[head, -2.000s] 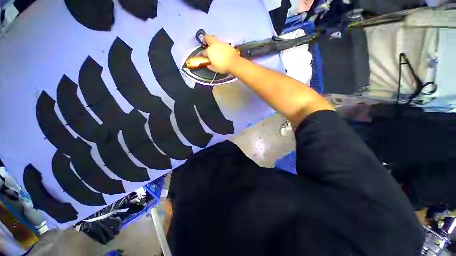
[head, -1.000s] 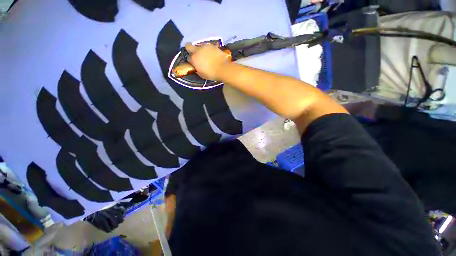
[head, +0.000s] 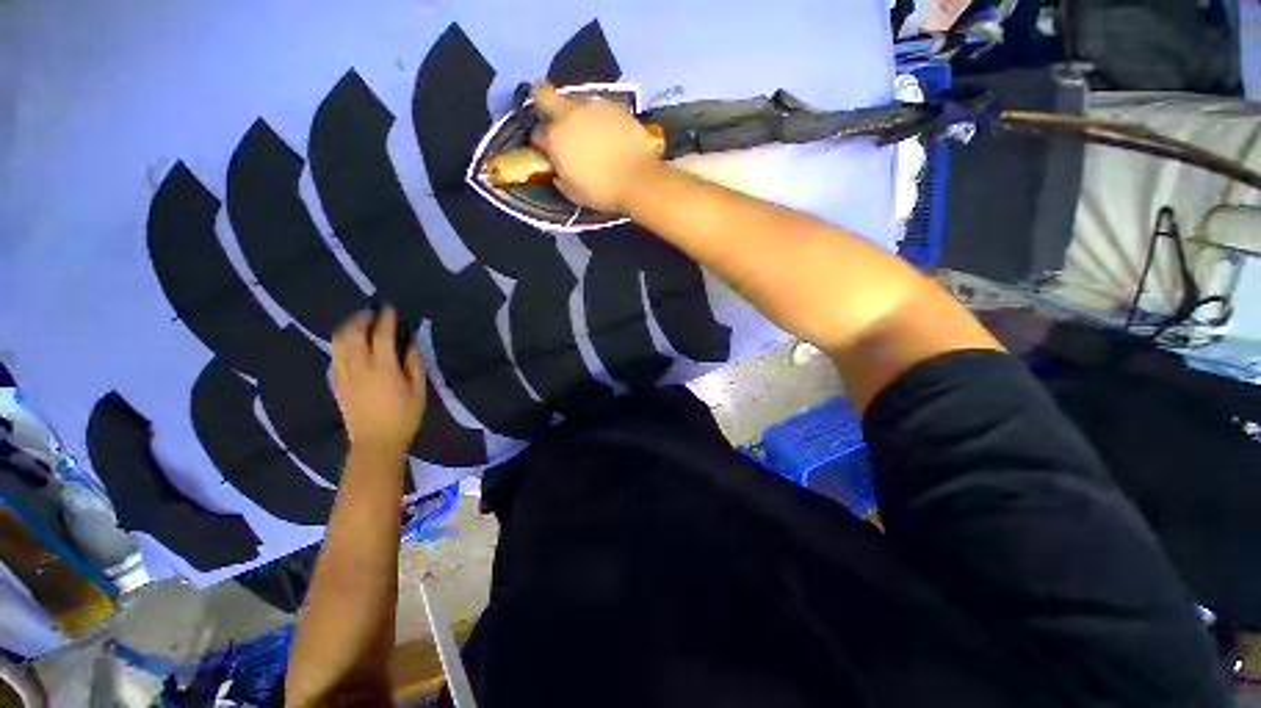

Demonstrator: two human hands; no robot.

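Observation:
Black curved cut pieces (head: 353,187) lie in two overlapping rows on the pale lavender-blue ironing table cover (head: 83,249). My right hand (head: 595,145) is closed on the orange-brown handle of the steam iron (head: 553,194). The iron's pale-rimmed soleplate rests over the upper-row pieces, its tip pointing left. My left hand (head: 376,380) lies palm down on the black pieces near the middle, where the rows overlap. Its fingertips touch the cloth and look slightly blurred; I cannot tell whether they pinch a piece.
The dark wrapped hose (head: 788,122) runs right from the iron past the table edge. Blue plastic crates stand right of the table (head: 924,194) and below its near edge (head: 823,450). A black wire hanger (head: 1155,277) lies on pale cloth at right.
My left hand has come into view and onto the black pieces. The iron now sits farther right along the pieces than a second ago. The whole view has shifted somewhat.

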